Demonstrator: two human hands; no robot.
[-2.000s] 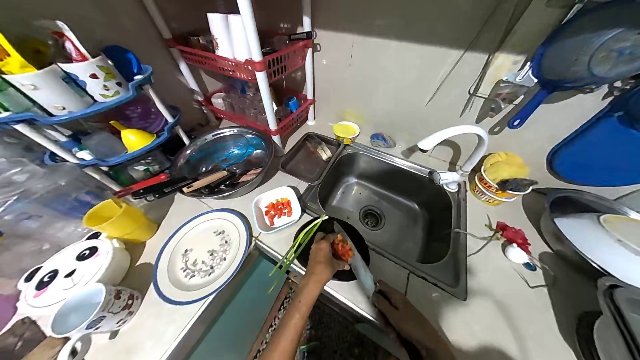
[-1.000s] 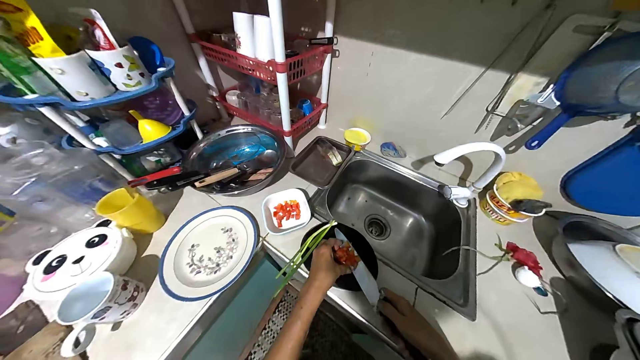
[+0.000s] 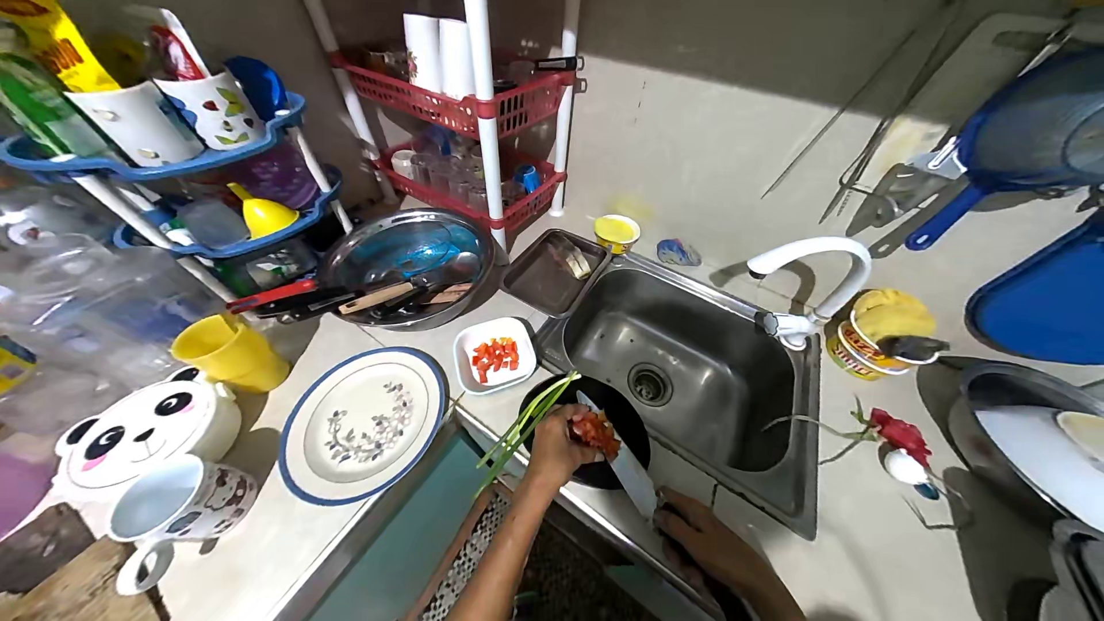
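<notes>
My left hand (image 3: 561, 444) grips chopped red pieces (image 3: 597, 434), perhaps tomato, over a dark round bowl or pan (image 3: 628, 418). Long green stalks (image 3: 528, 423) lie beside and under its fingers. My right hand (image 3: 699, 530) holds a kitchen knife (image 3: 632, 479) by the handle, its blade reaching across the dark vessel to the red pieces. Just left of the vessel, a small white dish (image 3: 470, 375) holds diced red pieces (image 3: 494, 356). A blue-rimmed plate with a floral pattern (image 3: 362, 427) lies farther left. The underside of the red pieces is hidden.
The steel sink (image 3: 681, 345) with a white faucet (image 3: 819, 250) adjoins the dark vessel. Behind stand a brown tray (image 3: 535, 280) and a metal basin of utensils (image 3: 345, 250). At left are a mug (image 3: 159, 500) and a panda-shaped container (image 3: 147, 431); a red flower-like item (image 3: 899, 435) lies right.
The knife stays in my right hand and the red pieces in my left, both over the dark vessel. The view has shifted slightly.
</notes>
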